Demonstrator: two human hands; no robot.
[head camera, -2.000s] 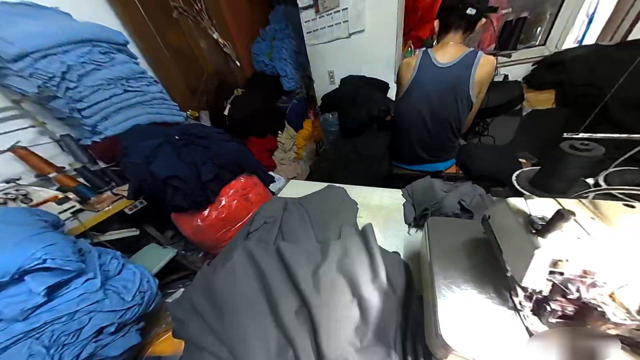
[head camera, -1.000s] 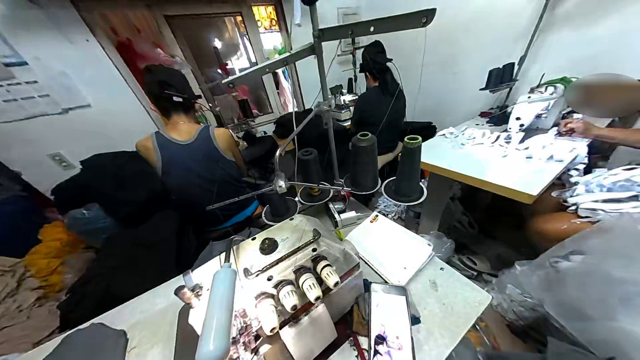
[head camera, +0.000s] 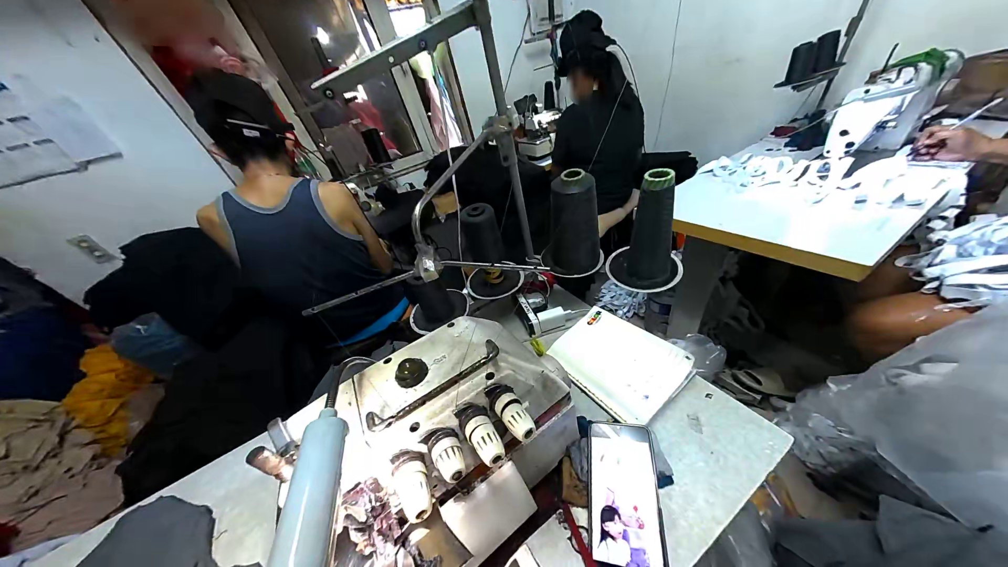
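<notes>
Neither of my hands shows in the head view. Nearest to me stands an overlock sewing machine (head camera: 441, 378) with several white tension knobs (head camera: 480, 435) on its front. A pale blue lamp tube (head camera: 311, 488) rises at its left, and grey cloth (head camera: 161, 531) lies at the table's lower left. Right of the machine a lit smartphone (head camera: 626, 488) stands upright or leans, above it an open notebook (head camera: 622, 362). Behind are dark thread cones (head camera: 652, 224) on a metal thread stand (head camera: 504, 134).
A person in a tank top (head camera: 291, 236) sits at the left; another in black (head camera: 602, 118) is farther back. At right, a co-worker's hand (head camera: 949, 146) is by a white sewing machine (head camera: 874, 114) on a table with white strips (head camera: 787, 177). Clear plastic (head camera: 913, 425) fills the lower right.
The view has swung far to the right since two seconds ago, when grey cloth lay across the table in front. Compared with one second ago, it has shifted slightly.
</notes>
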